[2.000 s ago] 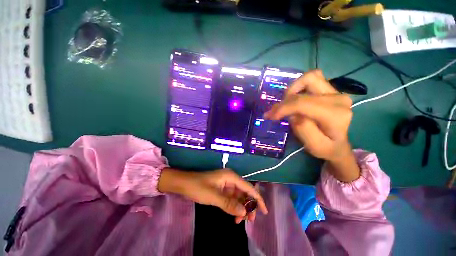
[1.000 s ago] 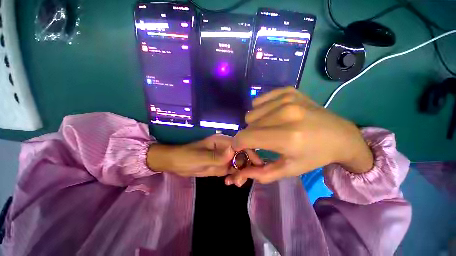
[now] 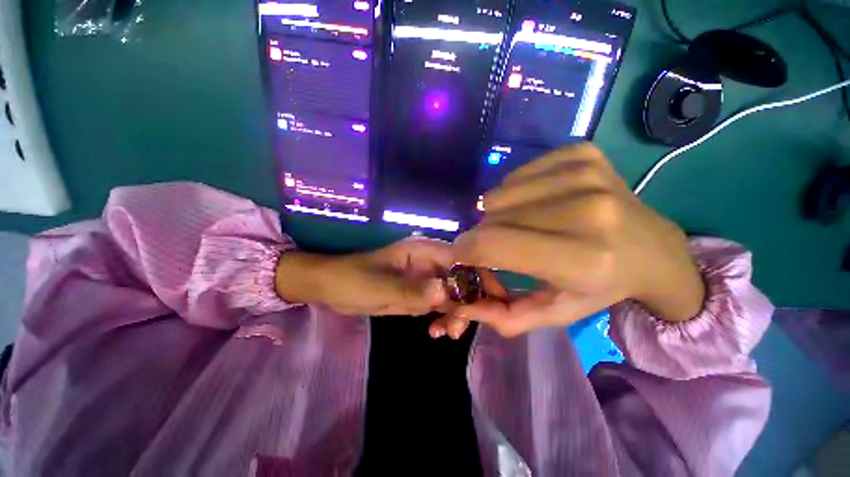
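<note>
A small dark, shiny smart ring (image 3: 463, 283) is held in front of my body, below the phones. My left hand (image 3: 391, 277) grips it from the left with its fingertips. My right hand (image 3: 568, 247) reaches over from the right, its thumb and fingers at the ring too. Three black phones lie side by side: the left phone (image 3: 322, 112) and right phone (image 3: 550, 93) show dark list screens, and the middle phone (image 3: 433, 121) shows a purple glow. My right hand covers the lower part of the right phone.
A round black charging case (image 3: 683, 104) with its lid open stands right of the phones, beside a white cable (image 3: 736, 116). A white ring tray (image 3: 28, 140) is at the far left. Crinkled clear plastic (image 3: 93, 19) is at the top left.
My right hand has come down from the right phone to the ring at my left hand. The round charging case has come into view, and the view has moved closer to the phones.
</note>
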